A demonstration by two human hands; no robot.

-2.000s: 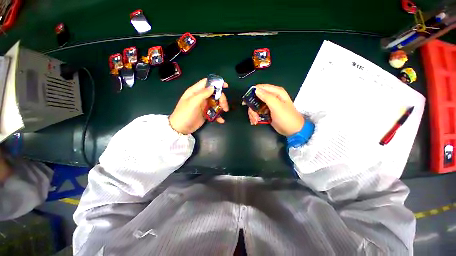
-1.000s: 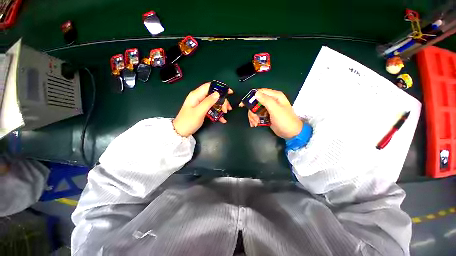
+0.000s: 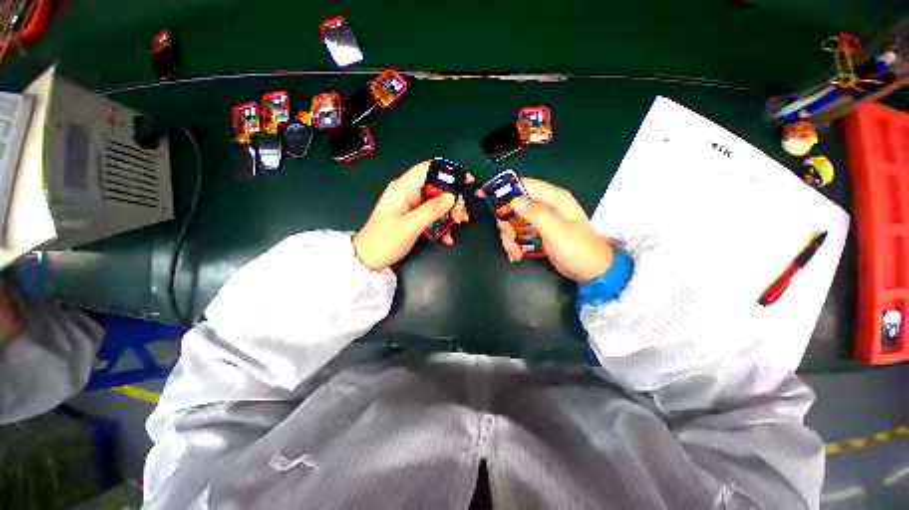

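Note:
My left hand point(image 3: 401, 214) holds a small half-assembled unit point(image 3: 447, 177) with a black screen showing lit marks and a red casing below. My right hand point(image 3: 563, 227) holds another unit point(image 3: 504, 189), its screen lit with a white patch and an orange-red part, the red case under it. The thumbs rest at the screens' lower parts. The two units are close together, apart. Several opened units point(image 3: 326, 111) with red cases and dark screens lie beyond my left hand. One more opened unit point(image 3: 535, 126) lies beyond my right hand.
A beige machine point(image 3: 110, 164) with a black cable stands left. A paper sheet point(image 3: 698, 239) with a red pen point(image 3: 793, 269) lies right, beside a red tray point(image 3: 882, 229) and two small round items point(image 3: 817, 170). Two units point(image 3: 342, 42) lie across the seam. Another person's sleeve point(image 3: 45, 359) shows lower left.
Both held screens now show different lit content; the left one was pale, then dark with small marks. The bench items have shifted slightly right in view. Both hands keep their units.

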